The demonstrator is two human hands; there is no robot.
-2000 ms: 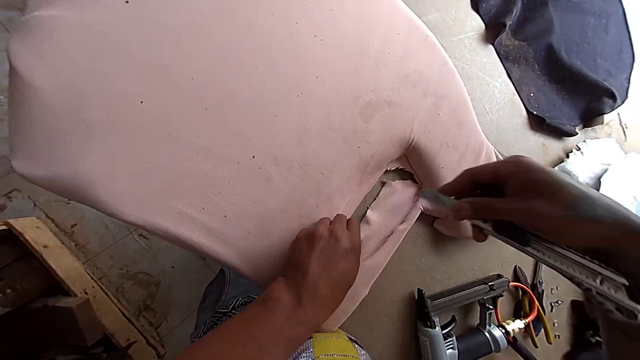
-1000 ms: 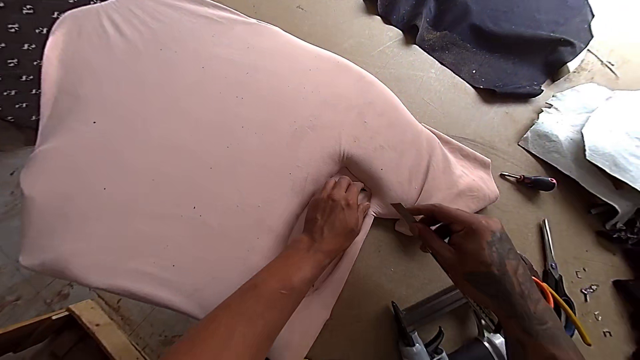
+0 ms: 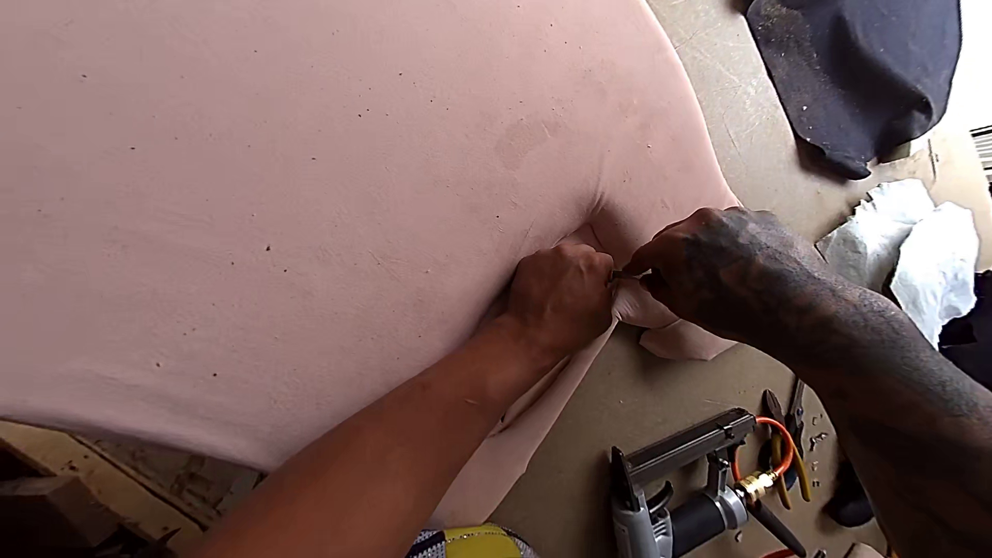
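Pink upholstery fabric (image 3: 349,194) is stretched over a large padded piece, with a tuck where its narrower arm begins. My left hand (image 3: 562,294) is closed on the fabric at this tuck, its fingertips hidden. Close against it on the right, my right hand (image 3: 690,263) grips a small dark blade (image 3: 620,274), most of which its fingers cover. The blade's tip meets the fabric beside my left knuckles. A loose strip of the fabric (image 3: 535,434) hangs below my left wrist, and another flap (image 3: 686,339) lies under my right hand.
A pneumatic staple gun (image 3: 690,480) with an orange hose lies on the table (image 3: 589,442) at lower right. Pliers (image 3: 783,457) and loose staples are beside it. White wadding (image 3: 899,248) and dark fabric (image 3: 860,70) lie farther right. A wooden frame (image 3: 93,480) stands at lower left.
My right hand has come in against my left hand, bringing the blade to the fabric; a second ago they were apart. The view has shifted closer.
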